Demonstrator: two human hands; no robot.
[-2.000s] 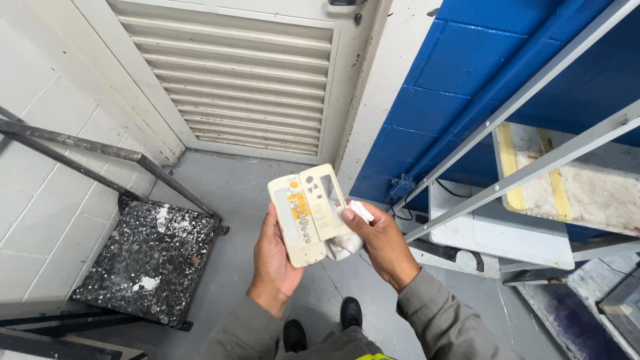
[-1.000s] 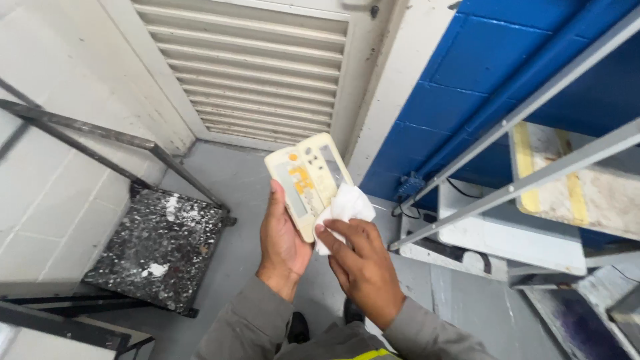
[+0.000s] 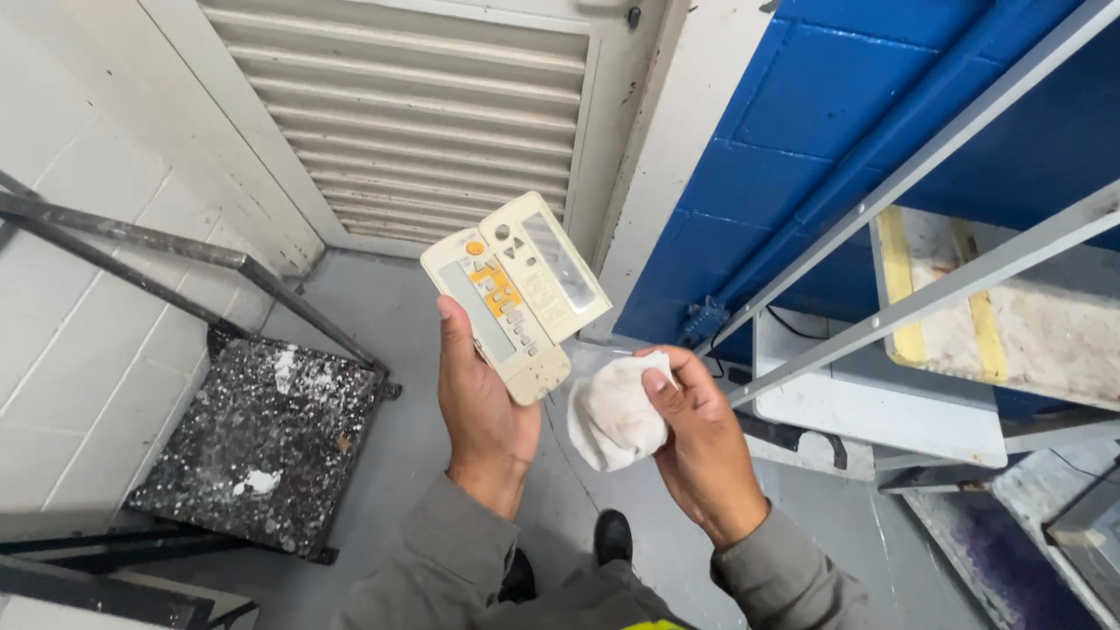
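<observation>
A cream-coloured remote control (image 3: 490,302) with a display, small buttons and an orange printed area rests in my left hand (image 3: 490,402). Its hinged cover stands folded out on the right side, with a clear window and cut-outs. My left thumb presses on its left edge, and the fingers are hidden behind it. Dark specks mark the lower end of the remote. Just right of and below it, my right hand (image 3: 700,437) pinches a crumpled white cloth (image 3: 617,416) with faint brownish stains. The cloth and the remote are apart.
A louvred door (image 3: 420,114) stands ahead beside a blue block wall (image 3: 787,96). To the left is a black metal step platform (image 3: 254,437) spattered with white paint. Metal shelving (image 3: 954,306) holding stained boards fills the right side. My shoes (image 3: 612,535) are on the grey floor.
One second ago the cloth lay against the remote's cover side; now my right hand holds it away, lower and to the right. My left hand has kept its hold on the remote.
</observation>
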